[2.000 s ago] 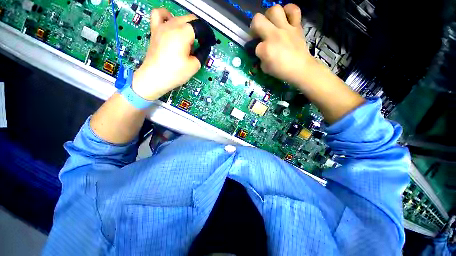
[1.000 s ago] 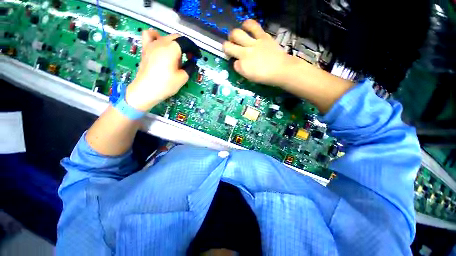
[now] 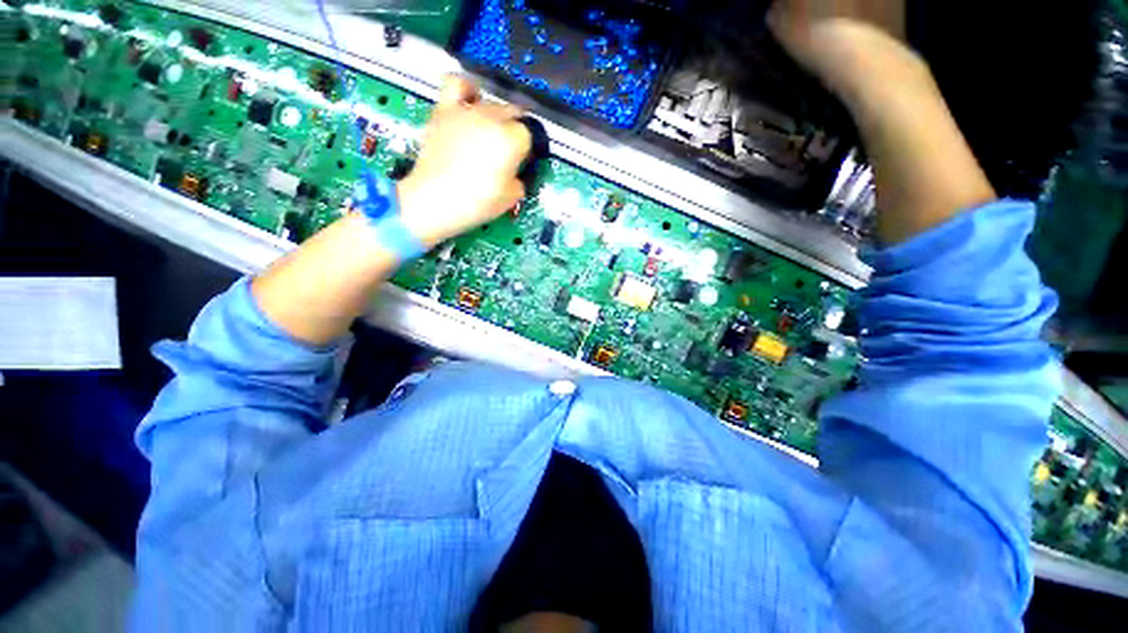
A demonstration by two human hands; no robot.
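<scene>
A long green circuit board (image 3: 557, 266) full of parts runs diagonally between pale rails. My left hand (image 3: 468, 161) is over the board near the far rail, with a black rounded piece (image 3: 534, 151) at its fingers. The fingers are curled, and whether they grip the piece is unclear. A light blue wrist strap (image 3: 396, 235) is on my left wrist. My right hand (image 3: 841, 25) is at the top edge, beyond the bins, blurred and partly cut off. Its fingertips and anything in them cannot be made out.
Beyond the far rail (image 3: 730, 204) stand a dark bin of small blue components (image 3: 594, 97), silver-white pieces (image 3: 730, 121) and shiny silver-ended components (image 3: 851, 192). A white sheet (image 3: 59, 324) lies at left. Another board (image 3: 1076, 488) shows at the right.
My right hand has left the board area and moved up and right, past the bins. My left hand has shifted slightly right and down in view. The blue components show more fully.
</scene>
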